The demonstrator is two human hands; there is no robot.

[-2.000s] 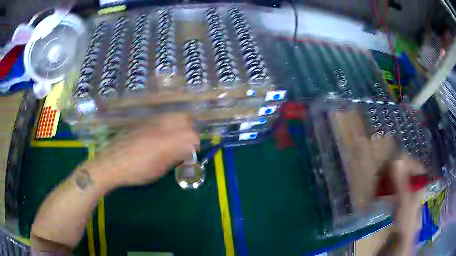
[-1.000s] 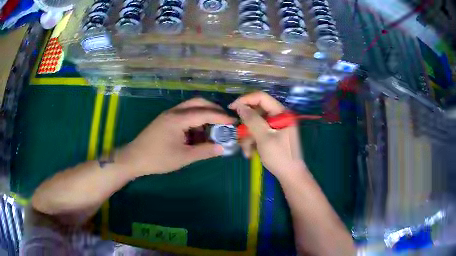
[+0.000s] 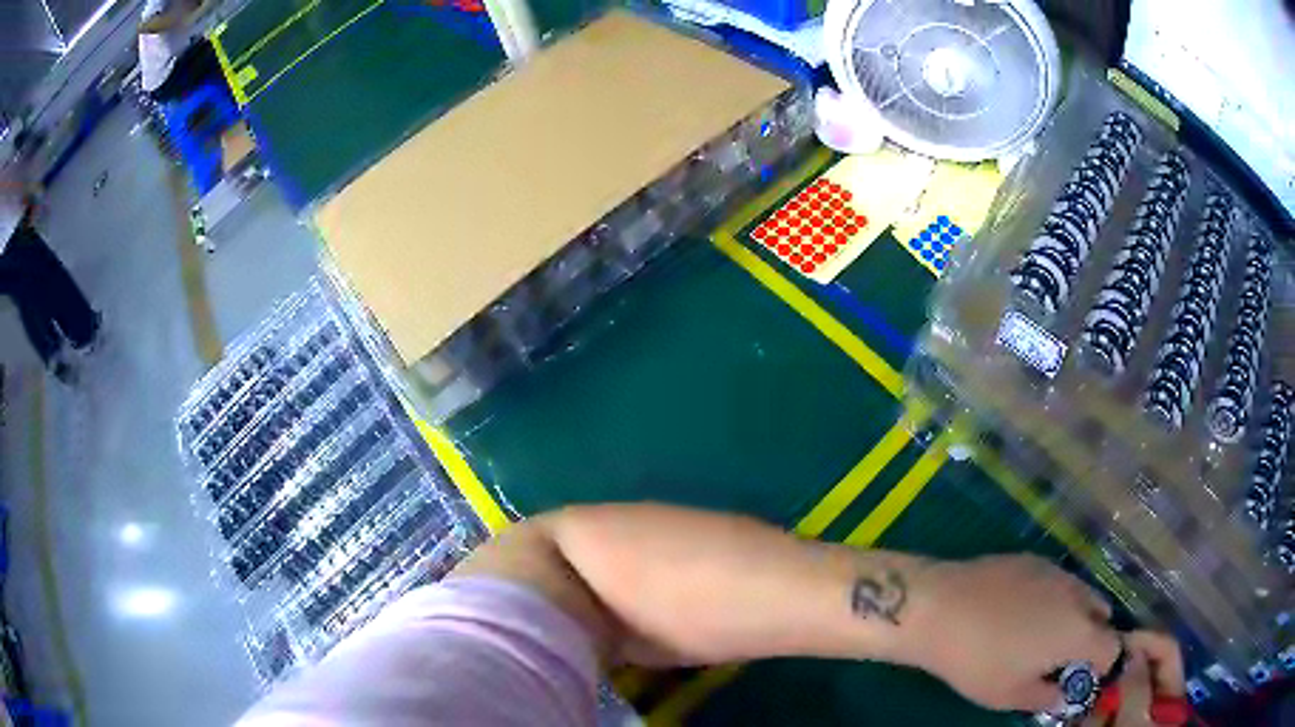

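My left hand [image 3: 1015, 632] is at the lower right, its forearm reaching in from the bottom left. Its fingers hold a round metal component [image 3: 1079, 687], ringed face showing. Fingers of my right hand [image 3: 1157, 663] show at the bottom right, cut off by the picture's edge, around a red test probe [image 3: 1167, 709]. The probe is close beside the component; its tip is hidden, so contact cannot be told. A blister tray [image 3: 1033, 341] with rows of ringed components lies above the hands at right.
A cardboard sheet [image 3: 554, 185] covers a tray stack at upper left. Another filled tray [image 3: 298, 469] is beyond the bench's left edge. A white fan [image 3: 943, 71], red-dot sticker sheet [image 3: 810, 227] and blue-dot sheet [image 3: 937, 242] are at the back. A person's dark trousers [image 3: 50, 291] show far left.
The view has swung left, bringing in the cardboard-covered stack and floor. Both hands now sit at the lower right instead of the centre. The component and red probe remain in the hands.
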